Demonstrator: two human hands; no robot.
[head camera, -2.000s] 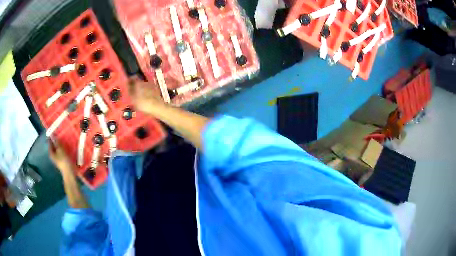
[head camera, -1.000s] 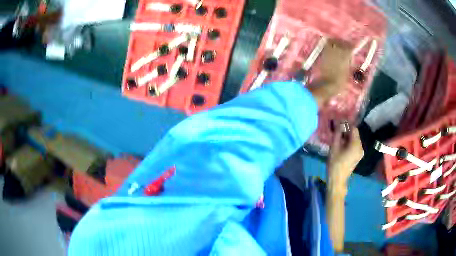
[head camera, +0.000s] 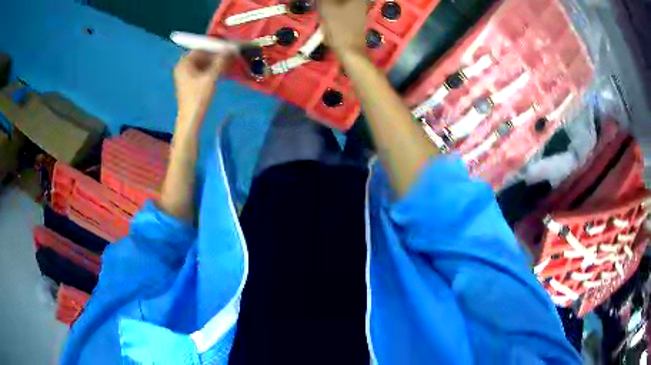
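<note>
A red tray lies at the top centre, holding watch heads and white-strapped watches. My left hand is at the tray's left edge, its fingers closed on a strapped watch whose white band sticks out to the left past the tray. My right hand is over the tray's middle, blurred and cut by the top edge. Its fingertips are hidden, so its grip cannot be told.
A film-covered tray of strapped watches lies to the right on the dark green ledge. Another watch tray is at the far right. Red crates and cardboard boxes are on the floor at left.
The view has swung. My hands have left the film-covered tray and are now at the tray left of it. A white-strapped watch now shows in my left hand.
</note>
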